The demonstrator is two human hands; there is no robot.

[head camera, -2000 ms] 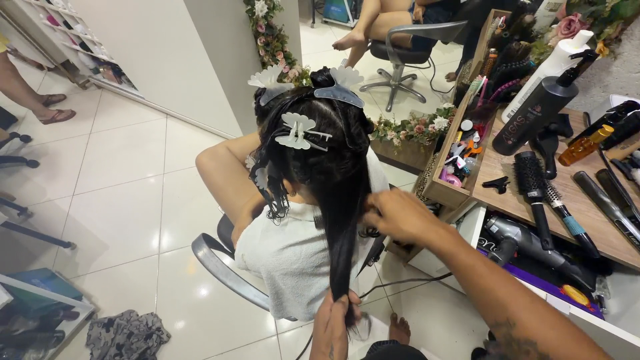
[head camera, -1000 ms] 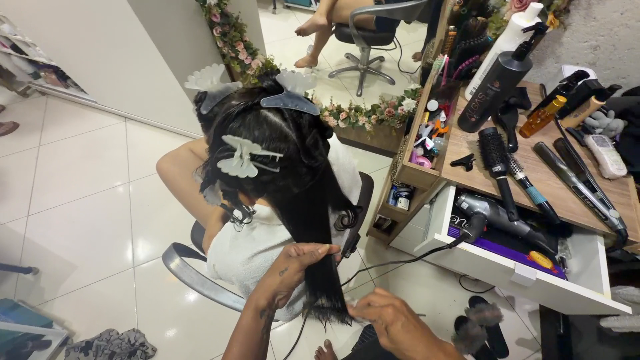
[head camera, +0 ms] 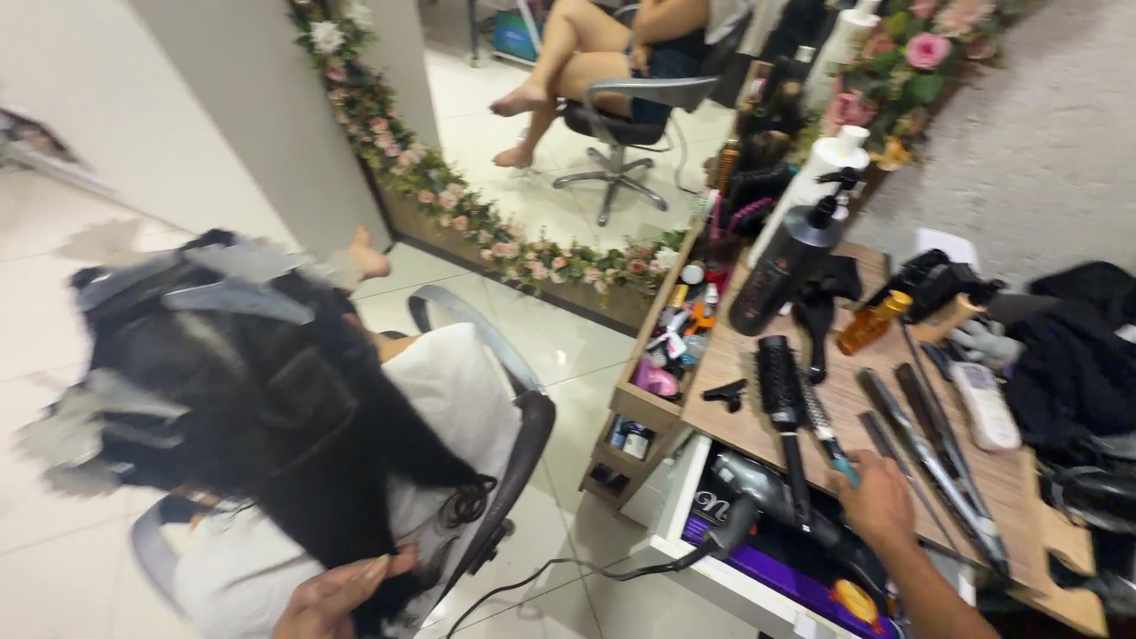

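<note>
My left hand (head camera: pixel 346 590), at the bottom of the view, pinches a section of long dark hair (head camera: pixel 333 479) of a seated person. Translucent hair clips (head camera: pixel 240 300) hold the upper hair; another clip (head camera: pixel 120 426) is at the left of the head. Out over the wooden station top, my right hand (head camera: pixel 874 497) is at the teal handle of a thin round brush (head camera: pixel 824 426); whether the fingers are closed on it is unclear. Beside it lie a larger black round brush (head camera: pixel 781 390), a thin comb or similar flat tool (head camera: pixel 905 470) and a flat iron (head camera: pixel 932 461).
Below the station top (head camera: pixel 728 417), an open drawer (head camera: pixel 657 546) holds a hair dryer (head camera: pixel 750 484); a black cord (head camera: pixel 568 564) hangs towards the floor. Pump bottles (head camera: pixel 785 266) and a box of small clips (head camera: pixel 679 337) stand behind. A chair armrest (head camera: pixel 524 444) and a flower-framed mirror (head camera: pixel 497 240) are near.
My right hand has moved from the hair ends to the tools on the station top. My left hand still holds the hair. The view has swung towards the station.
</note>
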